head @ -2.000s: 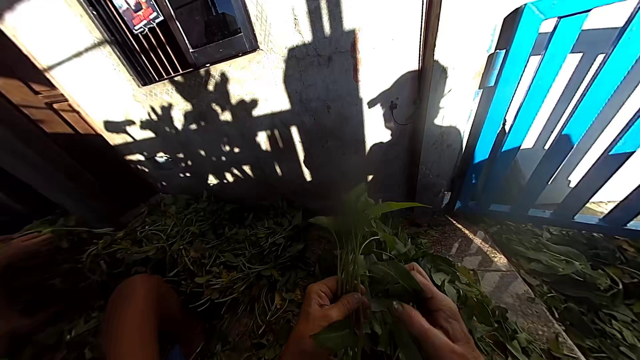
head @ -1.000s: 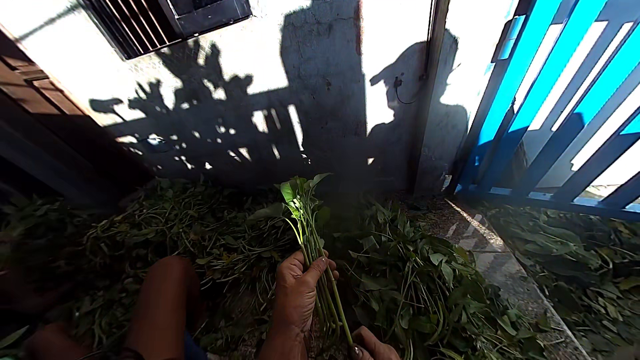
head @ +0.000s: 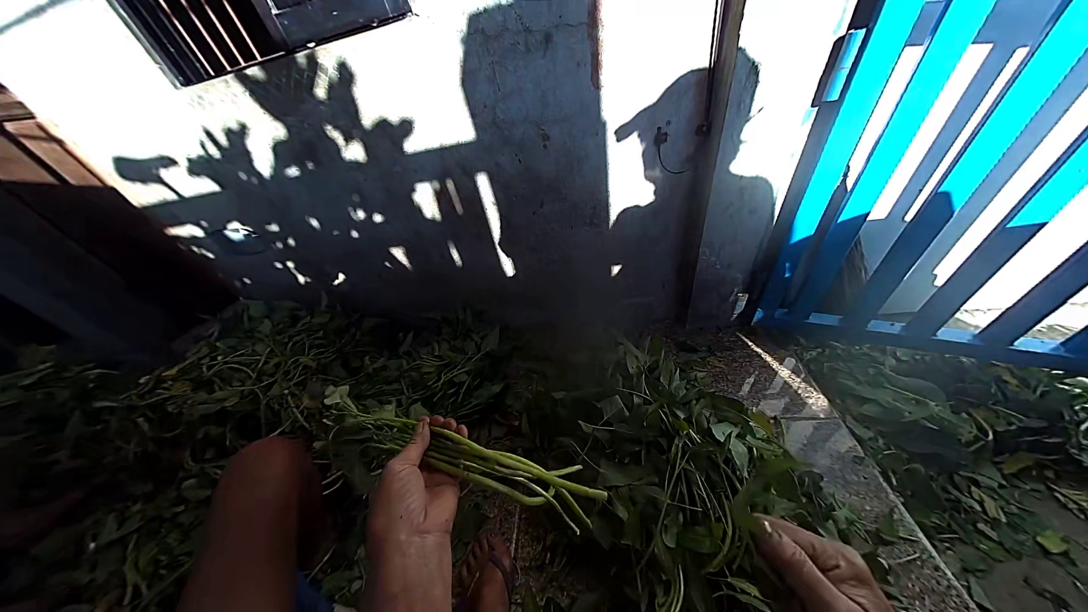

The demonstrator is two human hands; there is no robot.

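My left hand (head: 421,489), palm turned up, holds a bunch of long green leafy stems (head: 493,466). The cut ends point right and the small leaves lie to the left. At the lower right my right hand (head: 816,561) has its thumb and fingers together at the edge of a heap of leafy greens (head: 680,459); a blurred leaf is at its fingertips, and whether it is gripped is hard to tell. Another wide heap of leafy stems (head: 255,357) spreads over the ground at the left, in shade.
A bare knee (head: 255,510) rises left of my left hand, and a sandalled foot (head: 491,565) is below. A blue slatted gate (head: 901,170) stands at the right, beside a speckled stone sill (head: 824,450). More greens (head: 960,425) lie beyond it. A wall (head: 544,170) with shadows is ahead.
The bunch in my left hand has tipped from upright to nearly flat, cut ends to the right. My right hand has moved away to the right, to the edge of the heap.
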